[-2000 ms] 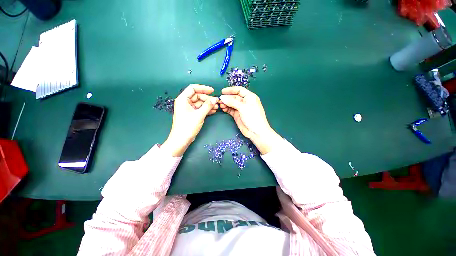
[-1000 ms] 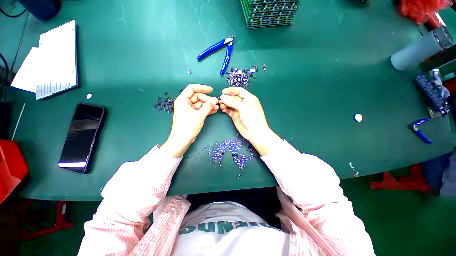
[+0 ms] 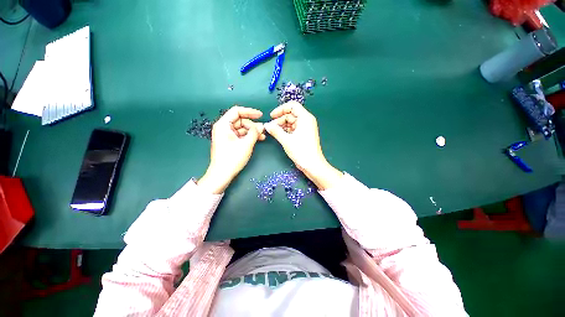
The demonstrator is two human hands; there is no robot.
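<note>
My left hand (image 3: 234, 139) and my right hand (image 3: 298, 135) meet at the fingertips above the mat, bare, with thumbs and forefingers pinched. Anything between the fingertips is too small to tell. A pile of small black parts (image 3: 200, 126) lies left of my left hand, partly behind it. A pile of mixed dark and bright pieces (image 3: 291, 93) lies just beyond my right hand. Small shiny purple-silver parts (image 3: 282, 184) lie loose between my forearms, near the body. Blue-handled cutters (image 3: 265, 64) lie open beyond the piles.
A phone (image 3: 100, 171) and paper pad (image 3: 68, 77) lie left, with a red bin (image 3: 13, 207) at the edge. Stacked green boards (image 3: 328, 15) stand beyond. Right are a white round bit (image 3: 440, 141), grey bottle (image 3: 517, 57) and another blue-handled tool (image 3: 518, 156).
The view has shifted slightly. The right hand's fingers have curled more, and its thumb now points straighter toward the left fingertips. The piles look much the same.
</note>
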